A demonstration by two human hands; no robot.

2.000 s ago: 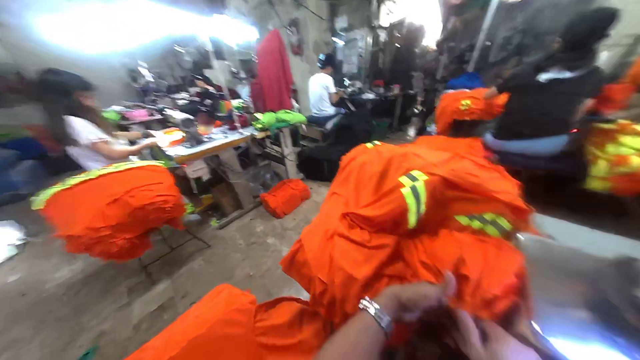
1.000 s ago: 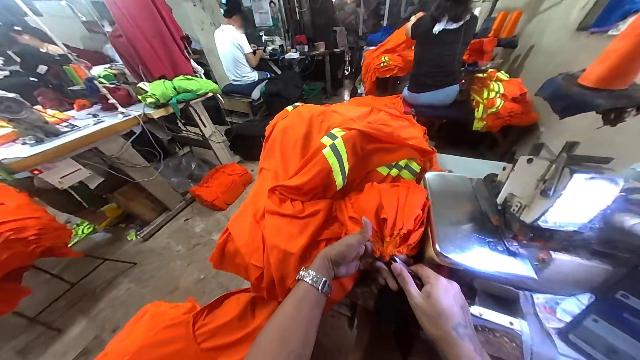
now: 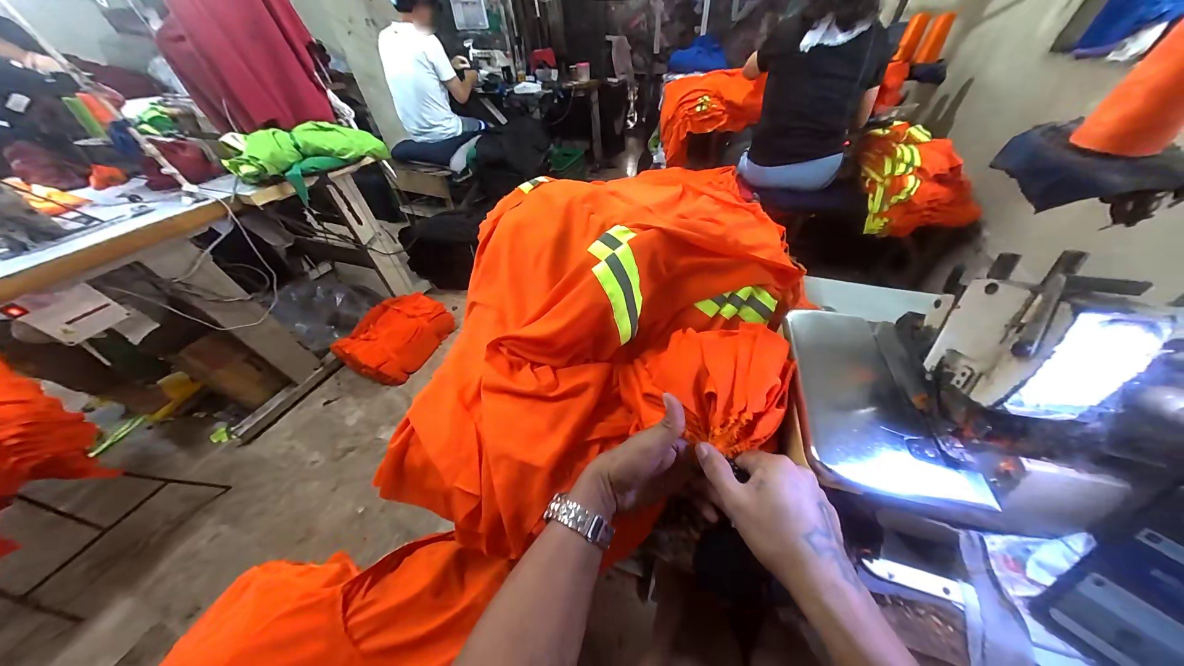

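A large heap of orange fabric garments [image 3: 555, 370] with yellow and grey checked reflective strips lies before me. At its near right side, a gathered orange bundle [image 3: 721, 379] fans out above my hands. My left hand [image 3: 643, 462], below a metal-band watch [image 3: 578, 520], grips the lower edge of this bundle, its thumb raised. My right hand [image 3: 772, 499] pinches a small dark object at the bundle's gathered end; what the object is cannot be told. Some fingertips are hidden by cloth and shadow.
A sewing machine [image 3: 1017, 370] with a bright lamp and metal plate [image 3: 869, 398] stands close on the right. An orange bundle [image 3: 395, 338] lies on the floor, beside a worktable [image 3: 120, 242] at left. Two people [image 3: 421, 83] [image 3: 814, 92] sit further back. A metal stand is at lower left.
The view has swung right since the earliest frame, bringing the sewing machine into view. My hands stay together at the gathered bundle.
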